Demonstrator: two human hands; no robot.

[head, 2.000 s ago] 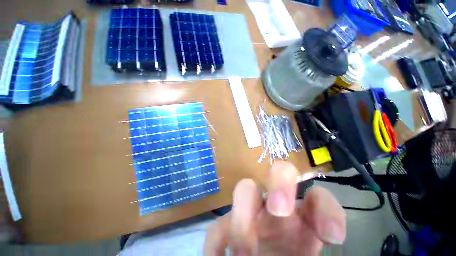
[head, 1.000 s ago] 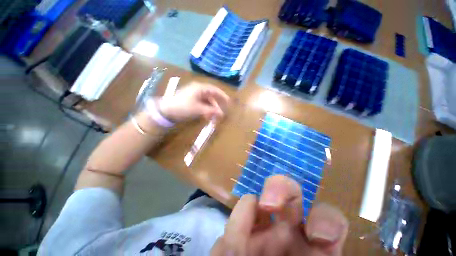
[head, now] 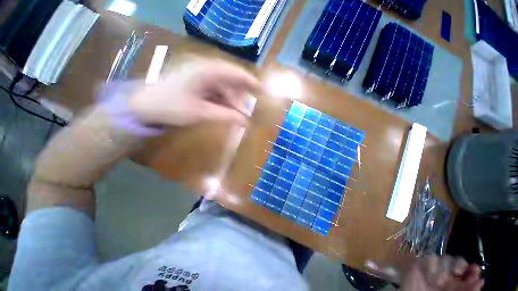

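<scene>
A blue solar cell panel (head: 308, 167) with silver lines lies on the brown bench, wire ends poking out at its sides. A short silver ribbon piece (head: 359, 158) lies at its upper right edge. My left hand (head: 196, 94), blurred, is left of the panel, its fingertips pinching the upper end of a white strip (head: 230, 149), which hangs blurred toward the bench's front edge. My right hand (head: 446, 274) is blurred and cut off at the bottom right, just below a bundle of silver ribbon (head: 426, 221); whether it holds anything is unclear.
White strips lie right of the panel (head: 407, 170) and at left (head: 157, 63). Cell stacks (head: 400, 65) and a finished panel stack (head: 233, 23) stand behind. A grey pot (head: 483, 170) is at right, below a white tray (head: 491, 85). White strips are piled (head: 61, 41) far left.
My right hand has moved from in front of the panel to the ribbon bundle at lower right. My left hand, out of view in the oldest frame, still has the white strip. The camera view has shifted.
</scene>
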